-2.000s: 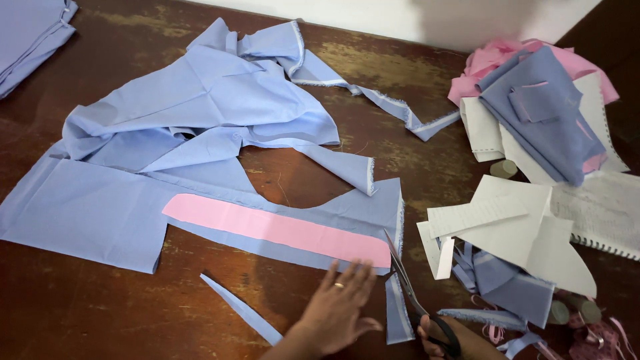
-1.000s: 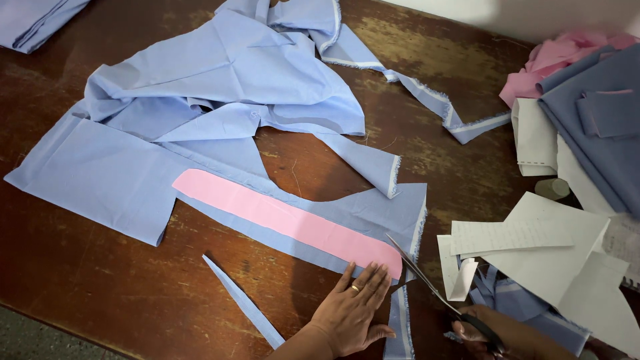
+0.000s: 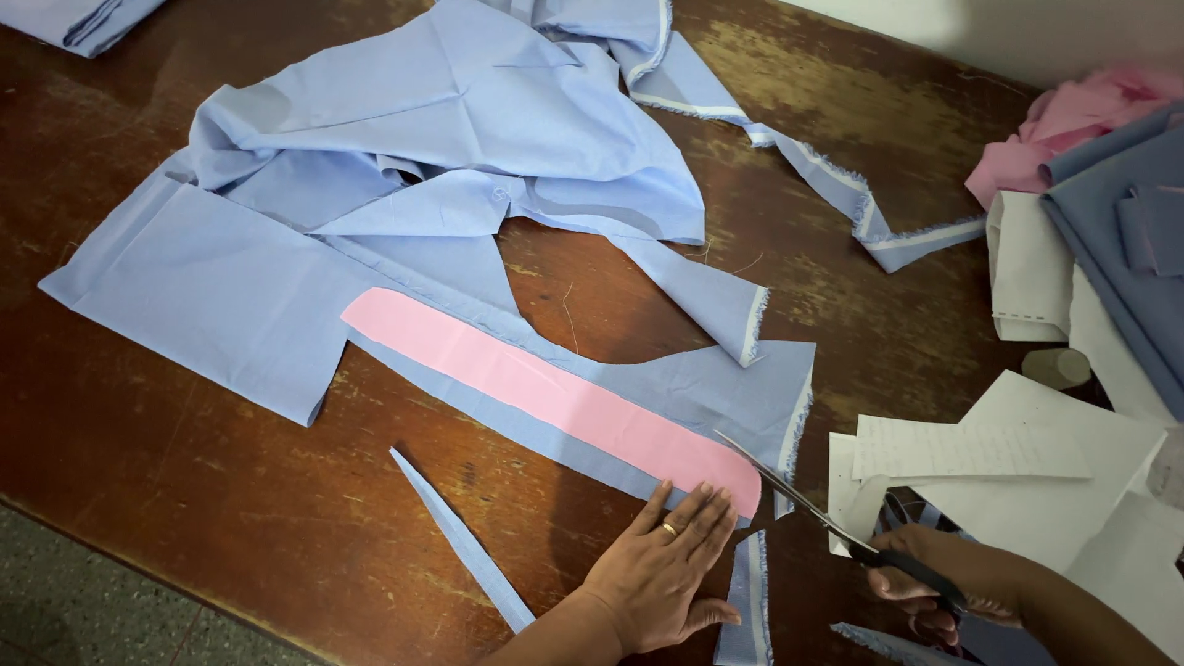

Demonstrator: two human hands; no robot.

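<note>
A long pink fabric strip [image 3: 555,398] with rounded ends lies on light blue cloth [image 3: 222,287] spread over the wooden table. My left hand [image 3: 661,560], a ring on one finger, rests flat with its fingertips on the strip's right end and the blue cloth's lower edge. My right hand [image 3: 953,573] holds black-handled scissors [image 3: 805,504], their blades along the strip's rounded right end, over the blue cloth. A small blue offcut with a frayed white edge [image 3: 747,601] lies between my hands. Another narrow pointed blue offcut [image 3: 462,536] lies left of my left hand.
Crumpled blue cloth [image 3: 462,102] and a frayed strip [image 3: 823,185] lie at the back. Papers with writing [image 3: 971,449], a round object [image 3: 1054,367], folded darker blue cloth [image 3: 1119,240] and pink cloth [image 3: 1073,120] are at the right. Folded blue cloth [image 3: 83,23] is at the back left.
The scissors have moved from the strip's lower right corner up along its rounded end. My left hand stays at the strip's right end. The view has shifted closer.
</note>
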